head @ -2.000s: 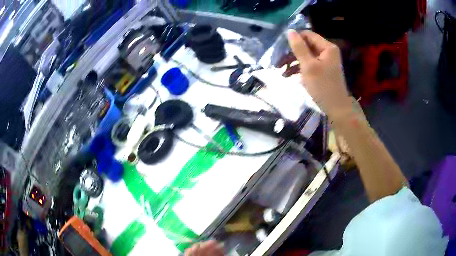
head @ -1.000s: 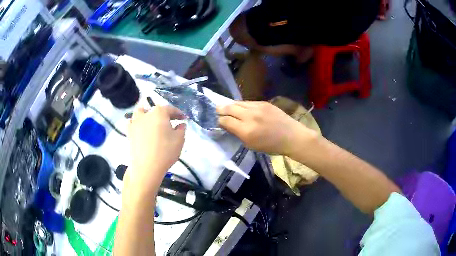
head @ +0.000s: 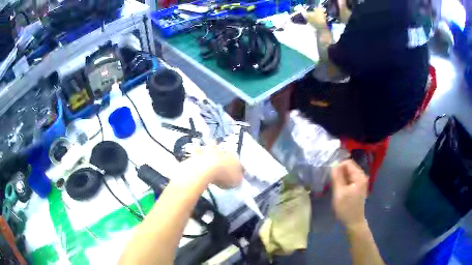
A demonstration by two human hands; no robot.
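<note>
My right hand (head: 350,191) pinches the edge of a clear crinkled plastic bag (head: 314,147), which hangs beyond the bench's right edge. My left hand (head: 220,164) is over the white bench cover, near small dark parts and plastic pieces (head: 212,116). Its fingertips are blurred and partly hidden, so I cannot tell whether it holds anything. A black electric screwdriver (head: 152,178) lies partly behind my left forearm. Two round black ear cups or pads (head: 109,158) lie to its left.
A stack of black ear pads (head: 166,93) and a blue cup or roll (head: 122,122) stand on the bench. Headphones (head: 243,46) lie on a green-topped table (head: 282,77). A seated person (head: 372,67) is at the right. A brown bag (head: 287,222) is beside the bench.
My right hand has moved right and away from my left hand, bringing the plastic bag off the bench. My left hand is now lower over the small parts. The view has turned.
</note>
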